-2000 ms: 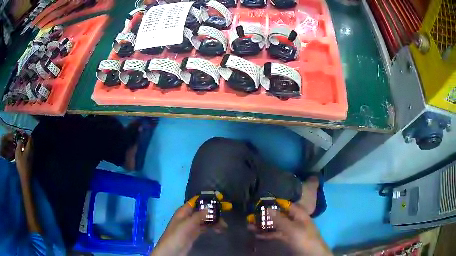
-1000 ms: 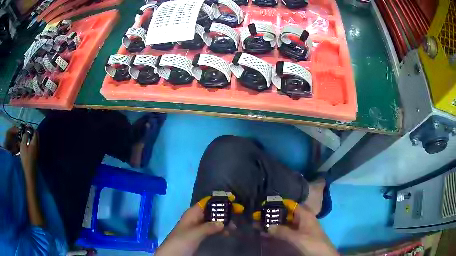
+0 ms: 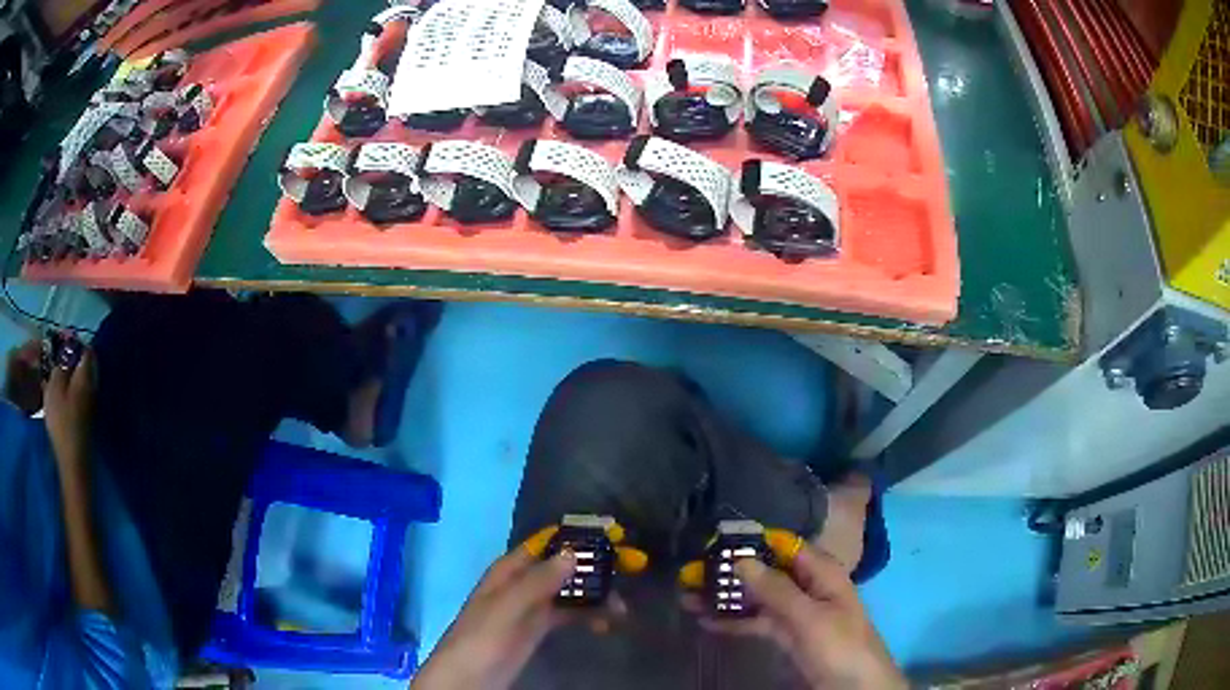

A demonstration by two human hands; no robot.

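My left hand point(image 3: 510, 609) holds a black smartwatch point(image 3: 586, 569) over my lap. Its lit screen shows white menu items on black, and the thumb lies at the screen's left side. My right hand point(image 3: 809, 613) holds a second black smartwatch point(image 3: 730, 588) beside it, apart from the first, also with a lit white menu. The right thumb lies over the right part of its screen. Yellow-orange covers show on fingertips at both sides of each watch. A short pale strap end shows above each case.
A pink foam tray point(image 3: 607, 266) with rows of strapped watches and a paper sheet point(image 3: 460, 54) lies on the green bench point(image 3: 1005, 202). Another tray point(image 3: 216, 202) lies left. A co-worker in blue point(image 3: 41, 539) and a blue stool point(image 3: 331, 651) are left; a grey machine point(image 3: 998, 445) is right.
Both watch screens have changed from icon or list views to other white menu lines. Both thumbs have moved onto or beside the screens. The hands have stayed over the lap.
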